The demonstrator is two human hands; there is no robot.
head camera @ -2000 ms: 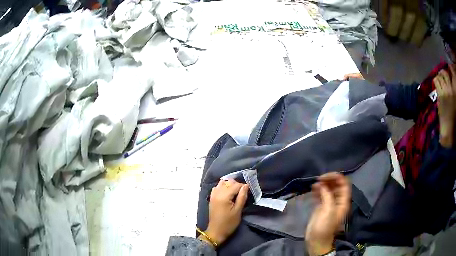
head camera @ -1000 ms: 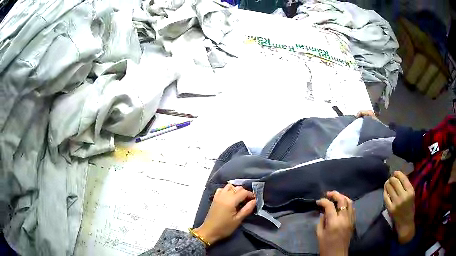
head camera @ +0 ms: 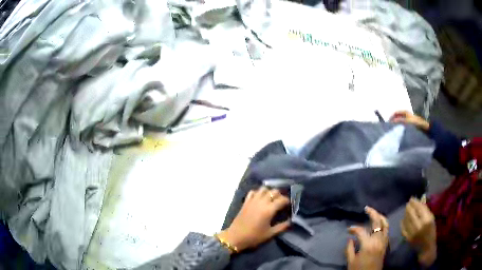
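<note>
The dark grey-blue shirt [head camera: 354, 195] lies bunched at the lower right of the table, with a pale inner area showing. My left hand [head camera: 258, 217], with a gold bracelet and a ring, rests on it at the white care label [head camera: 297, 203], whose leaves stick out beside the fingers. The frame is blurred, and whether the fingertips grip the label or cloth is hard to tell. My right hand [head camera: 369, 240], with a ring, is over the shirt, fingers apart and curved, with nothing visible in it.
Another person stands at the right; one hand [head camera: 418, 227] is beside my right hand, the other [head camera: 409, 119] at the shirt's far edge. Pale grey-green cloth [head camera: 47, 105] heaps at left, more [head camera: 407, 42] at far right. A pen [head camera: 198, 124] lies on the white table [head camera: 179, 179].
The view has shifted, so table things sit further right and the pale heap fills more of the left. The other person's near hand has come down beside my right hand. My left hand stays by the label.
</note>
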